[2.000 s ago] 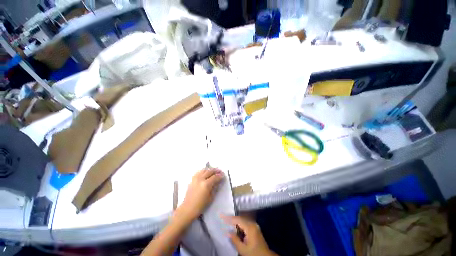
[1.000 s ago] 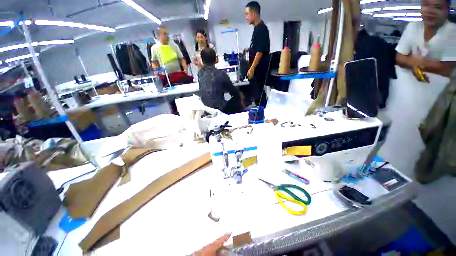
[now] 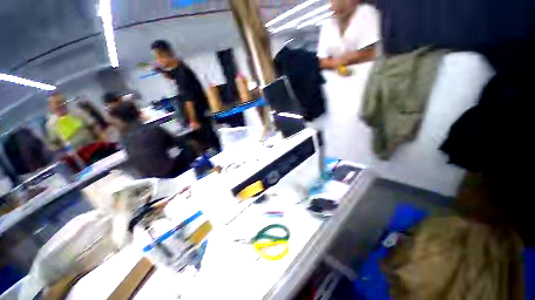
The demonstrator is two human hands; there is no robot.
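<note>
Neither of my hands is in view. The fabric scissors (image 3: 271, 241), with one green and one yellow handle loop, lie on the white table of the sewing machine (image 3: 280, 163). A yellow card (image 3: 250, 190) is on the machine body. The needle area (image 3: 176, 245) is blurred at the lower left. A brown strip (image 3: 132, 279) lies at the bottom left, cut off by the frame edge. The picture is blurred, and the pale cloth piece is not visible.
A round tray with a black item (image 3: 322, 205) sits near the table's right end. A khaki garment pile (image 3: 451, 258) lies by a blue crate at the lower right. White cloth (image 3: 70, 249) is at the left. A person in white (image 3: 352, 35) stands behind; several others are at the back left.
The view has swung up and then to the right. Both hands and the pale cloth seen earlier have left the picture. The garment pile is back in view at the right.
</note>
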